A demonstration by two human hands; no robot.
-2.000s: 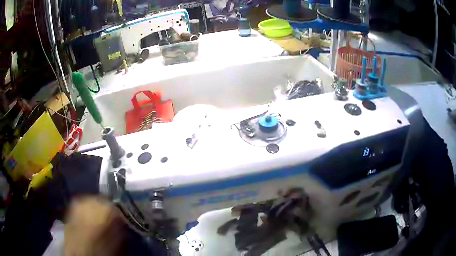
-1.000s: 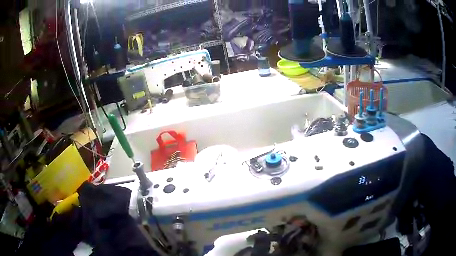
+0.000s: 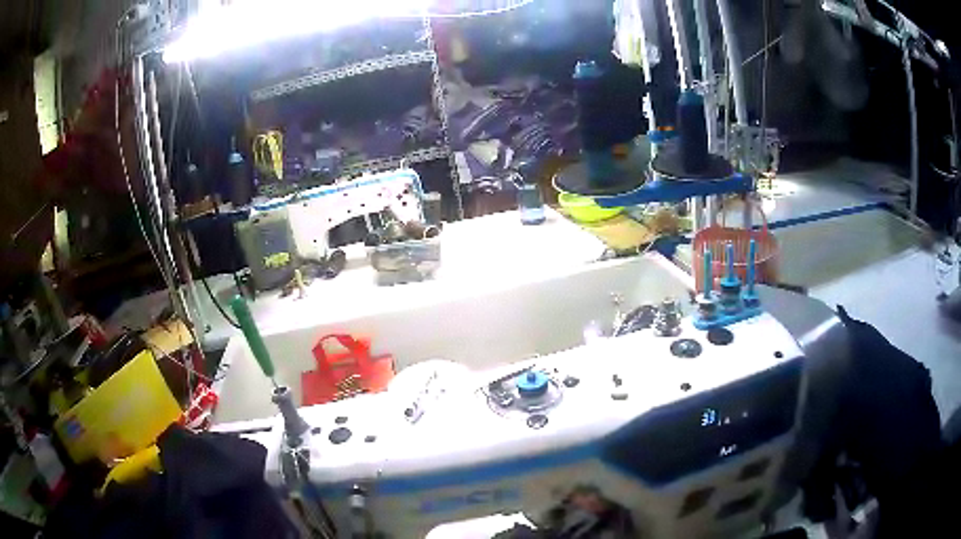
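The white sewing machine head (image 3: 548, 453) with a blue stripe lies across the lower middle. Its control panel (image 3: 706, 421) shows lit digits at the right end. The bobbin winder (image 3: 533, 385) is on top. A green-handled tool (image 3: 253, 335) stands in the grey post at the head's left end. Dark cloth (image 3: 206, 479) is bunched at the lower left, beside the head. Dark scraps (image 3: 590, 511) hang at the head's front, cut off by the lower edge. The needle area is out of view. Neither of my hands is in the picture.
Behind the head, a white trough (image 3: 506, 326) holds a red bag (image 3: 346, 368). Thread cones (image 3: 606, 132) and a pink basket (image 3: 734, 253) stand at the back right. A yellow box (image 3: 118, 408) lies at far left. Another machine (image 3: 337, 221) stands beyond.
The view has tilted up, so the machine sits lower and more shelves and the strip light show. The blurred hand seen at the lower left two seconds ago is out of view.
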